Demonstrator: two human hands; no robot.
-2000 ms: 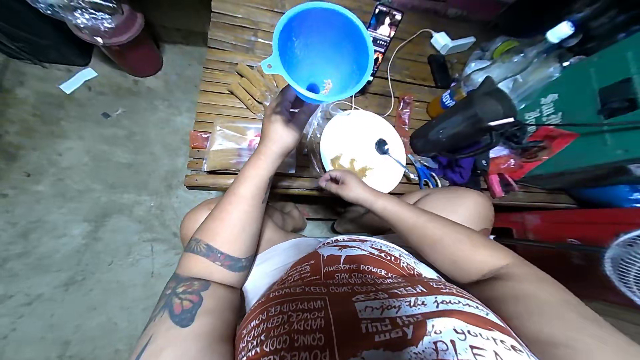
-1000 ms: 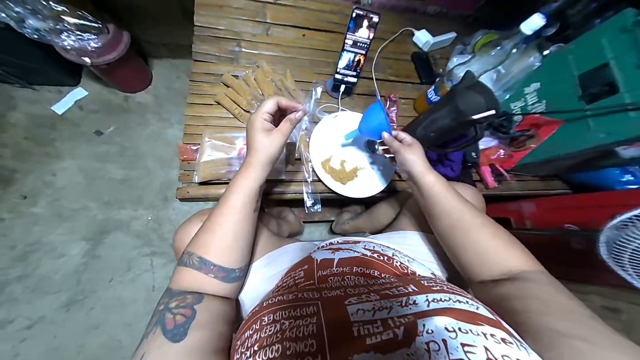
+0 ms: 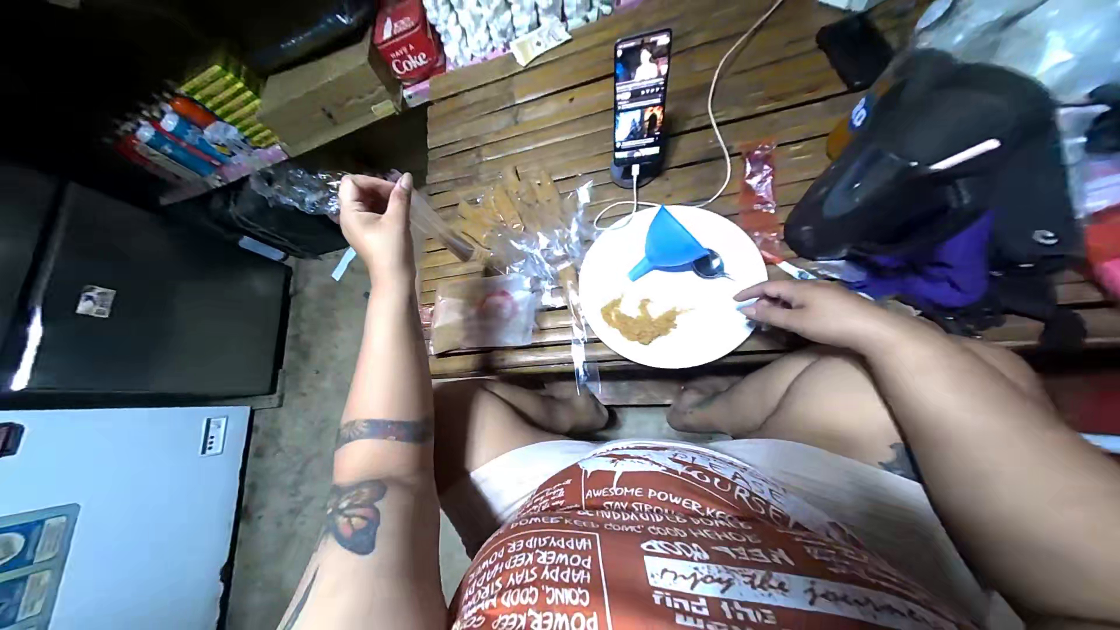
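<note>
My left hand (image 3: 378,214) is raised left of the bamboo table, thumb and forefinger pinching the top of a narrow clear plastic sleeve (image 3: 442,229) that slants down to the right. My right hand (image 3: 801,311) rests at the right rim of a white plate (image 3: 726,337), fingers slightly apart and holding nothing that I can see. On the plate lie a blue funnel (image 3: 672,243) on its side, a spoon (image 3: 710,264) touching it, and a patch of light brown powder (image 3: 643,322). Filled narrow bags of brown powder (image 3: 516,206) and crumpled clear plastic sleeves (image 3: 547,254) lie left of the plate.
A phone (image 3: 641,101) stands on the bamboo table (image 3: 542,105) with a white cable (image 3: 719,114) beside it. A flat bag of brown powder (image 3: 464,324) lies at the near left. A dark bag (image 3: 927,175) is at the right; a cardboard box (image 3: 328,96) stands at the upper left.
The blue funnel, held in my right hand a second ago, now lies on the plate. My left hand has moved away from the plate to the left. The view has swung left.
</note>
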